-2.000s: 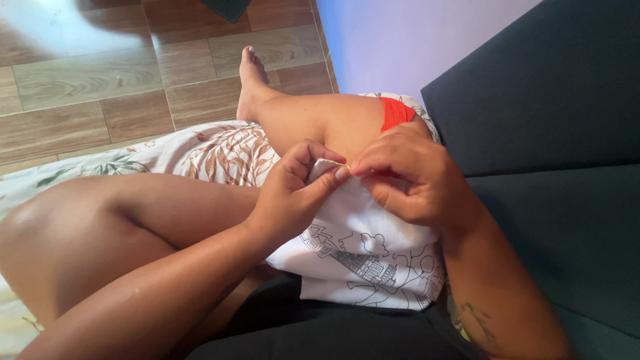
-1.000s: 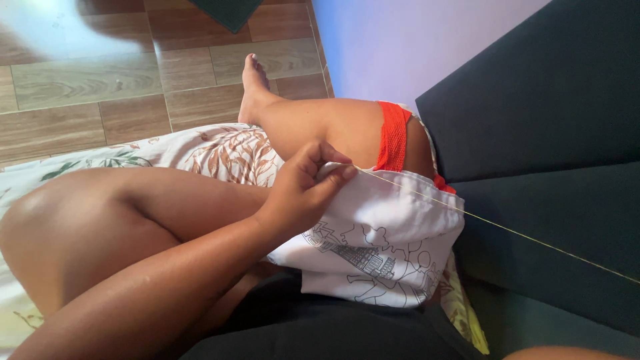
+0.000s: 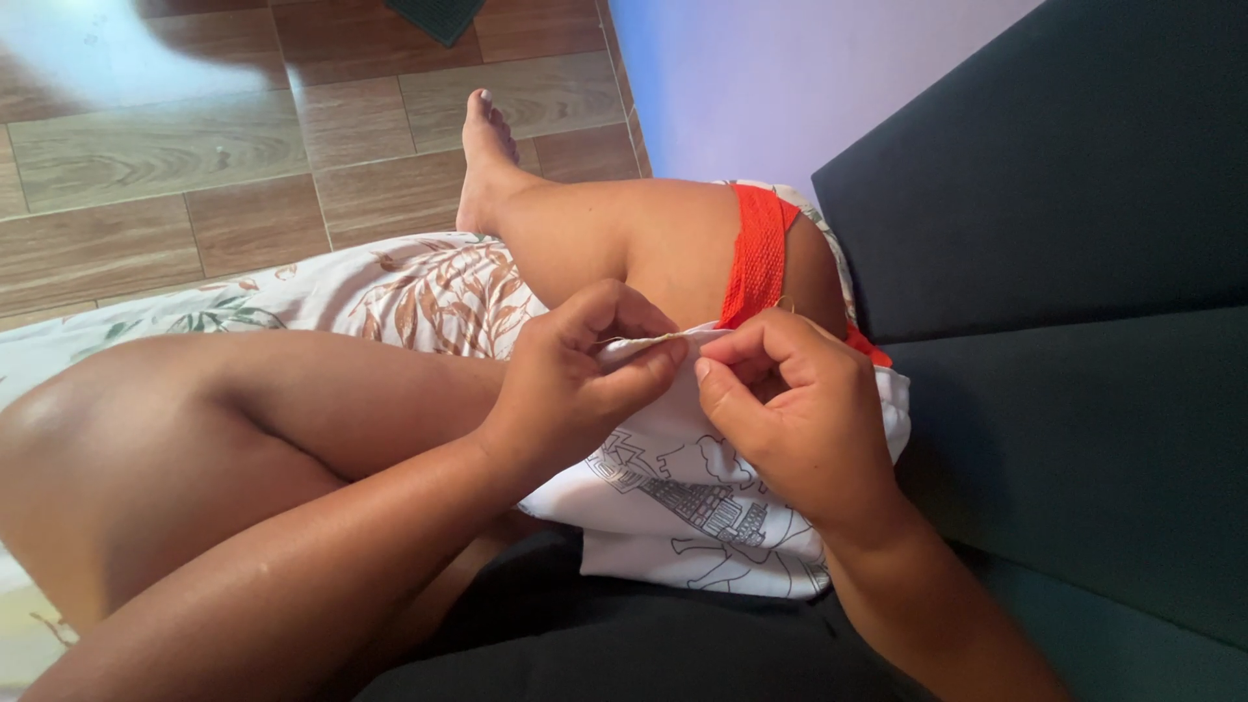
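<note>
A white cloth [image 3: 721, 507] printed with black line drawings lies over my lap. My left hand [image 3: 585, 370] pinches its upper edge between thumb and fingers, and a yellowish thread [image 3: 639, 340] runs along that edge. Close beside it on the right, my right hand [image 3: 790, 400] has thumb and forefinger together at the same edge; whether a needle is between them cannot be made out. A thin loop of thread shows above the right knuckles. A red crocheted or knitted band [image 3: 756, 253] is at the cloth's top, across the thigh.
Dark upholstered cushions [image 3: 1053, 234] stand along the right. A floral sheet [image 3: 429, 292] lies under my legs. Beyond it are the wood-look tiled floor [image 3: 390, 146], a dark mat [image 3: 439, 15] and a pale wall [image 3: 741, 88].
One second ago my right hand was out at the lower right, with the thread stretched taut from my left hand. It has come back beside my left hand at the cloth's edge.
</note>
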